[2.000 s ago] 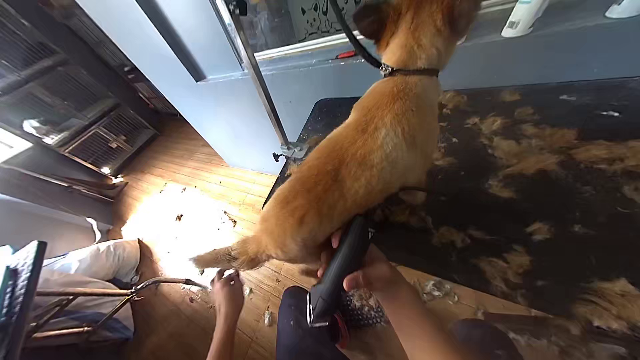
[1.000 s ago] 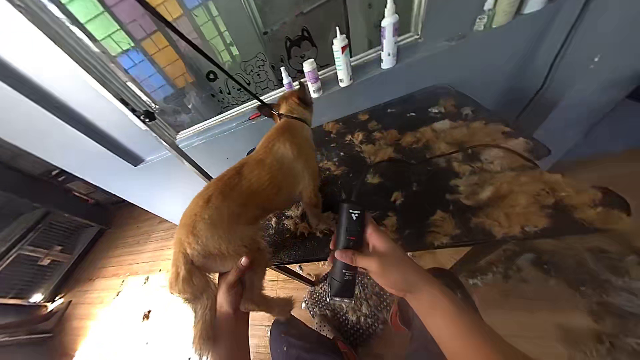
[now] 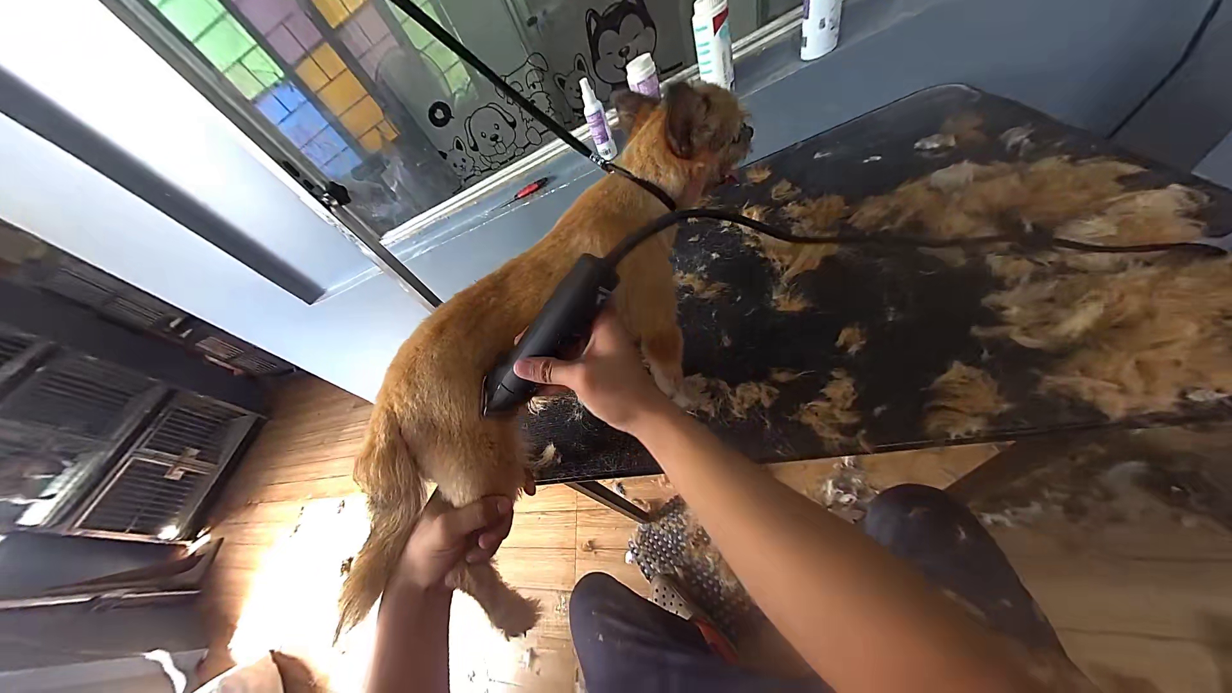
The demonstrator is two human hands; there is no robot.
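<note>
A tan dog (image 3: 525, 279) stands at the near left edge of a black grooming table (image 3: 770, 318), its head turned right. A dark collar loop and black tether (image 3: 510, 91) run from its neck. My right hand (image 3: 602, 371) holds a black corded electric clipper (image 3: 553, 332), its blade end against the dog's flank near the thigh. The black cord (image 3: 828, 236) trails right across the table. My left hand (image 3: 457, 539) grips a hind leg, whose paw (image 3: 510, 611) hangs below the table edge. The tail (image 3: 371, 568) hangs beside my left forearm.
Clumps of cut fur (image 3: 1136, 318) cover much of the table. Several bottles, one a white spray bottle (image 3: 597, 120), and a red-handled tool (image 3: 531, 188) lie along the window ledge. A metal grooming arm (image 3: 385, 255) rises behind the dog. Wire cages (image 3: 159, 472) stand at the left.
The clipper was held away from the dog one second ago and is now against its flank. The dog's head has turned to the right, and its hind leg is still held by my left hand.
</note>
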